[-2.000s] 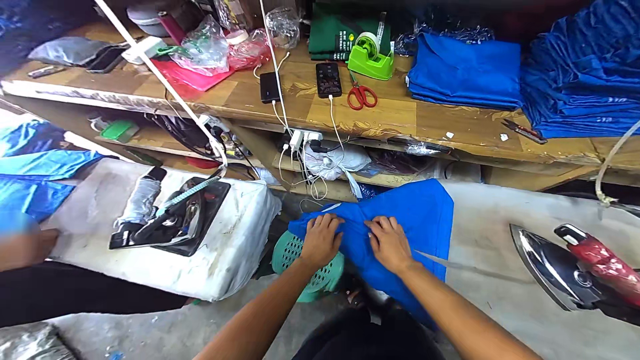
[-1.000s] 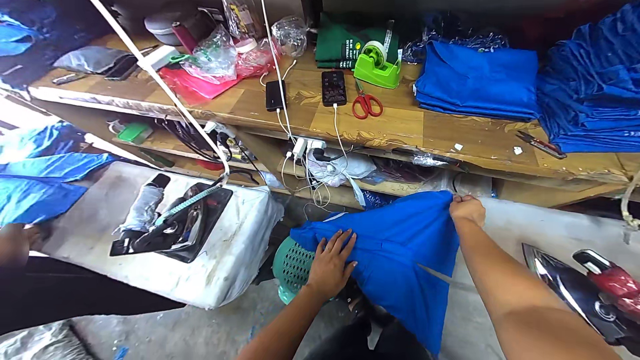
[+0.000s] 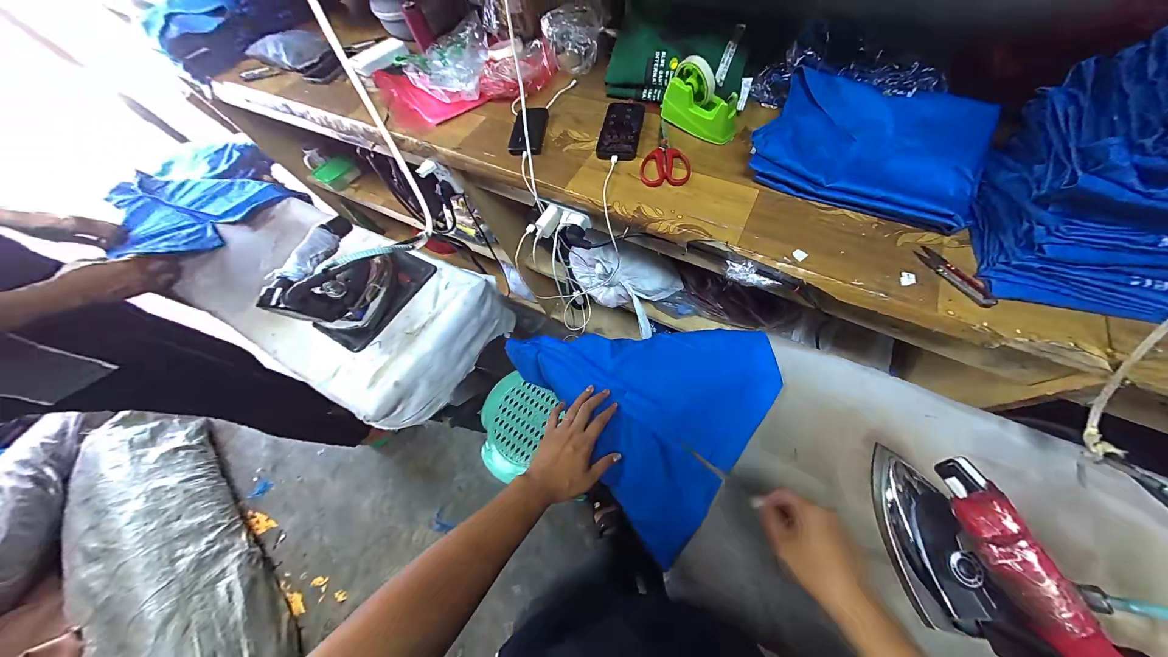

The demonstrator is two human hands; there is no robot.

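A blue cloth piece (image 3: 684, 392) with a slit in its lower right side lies over the near end of the padded ironing surface (image 3: 821, 392) and hangs off it. My left hand (image 3: 575, 447) rests flat on the cloth's left part, fingers spread. Off the cloth, my right hand (image 3: 803, 538) is blurred above the ironing surface, its fingers curled; whether it holds something small I cannot tell. To its right rests an electric iron (image 3: 940, 547) with a red-wrapped handle.
A wooden shelf (image 3: 712, 196) holds folded blue cloth (image 3: 876, 137), red-handled scissors (image 3: 665, 164), a green tape dispenser (image 3: 701, 105) and thread snips (image 3: 956, 276). A green plastic stool (image 3: 516, 420) stands below. At left, another person's arms (image 3: 100, 283) reach over a second ironing board (image 3: 429, 338) with an iron (image 3: 338, 292).
My right hand has let go of the cloth's upper right corner and moved down toward me. The other person's arms have moved further into view, onto light blue cloth.
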